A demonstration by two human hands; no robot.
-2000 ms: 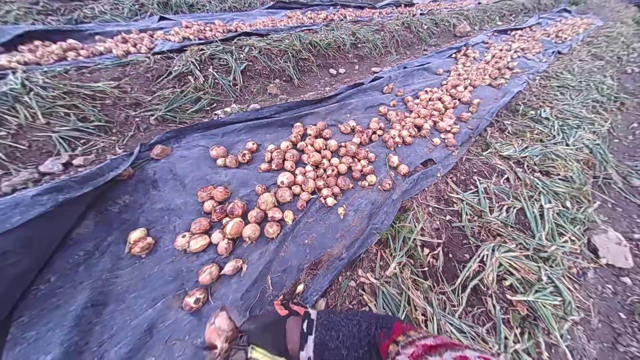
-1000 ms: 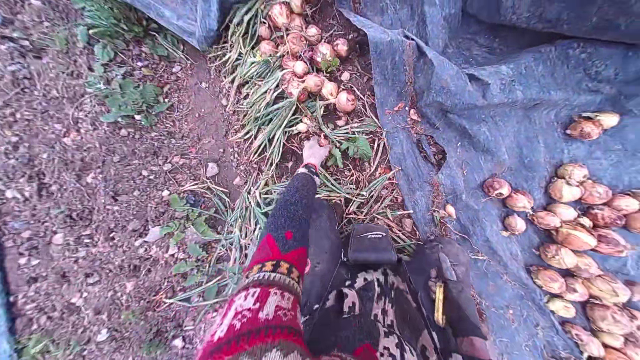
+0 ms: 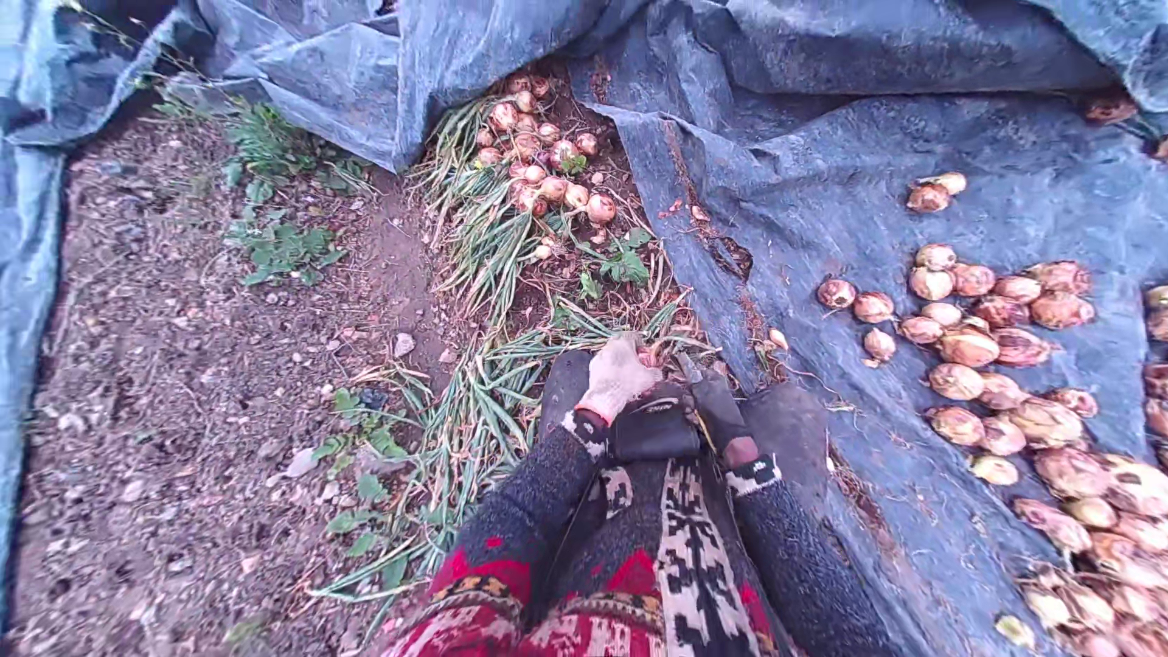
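My left hand (image 3: pixel 620 372), in a light glove, is closed on an onion (image 3: pixel 651 354) with long green leaves, just in front of my knees. Close beside it on the right is my right hand (image 3: pixel 716 406) in a dark glove; its fingers are too dark and blurred to read, and a greyish tool-like piece shows near its tip. Ahead of my hands, a heap of onions with leaves (image 3: pixel 552 187) lies on the soil. More green leaves (image 3: pixel 488 401) spread to the left of my knees.
Blue-grey sheeting (image 3: pixel 785 182) covers the ground to the right and across the front, with folds and a torn hole. Many leafless onions (image 3: pixel 1049 420) lie on it at the right. Bare stony soil (image 3: pixel 210 411) with small weeds (image 3: pixel 287 246) is at the left.
My left hand has come back from the leafy onions toward my knees and now holds an onion beside my right hand. The view had earlier swung from the long sheet to the leafy row.
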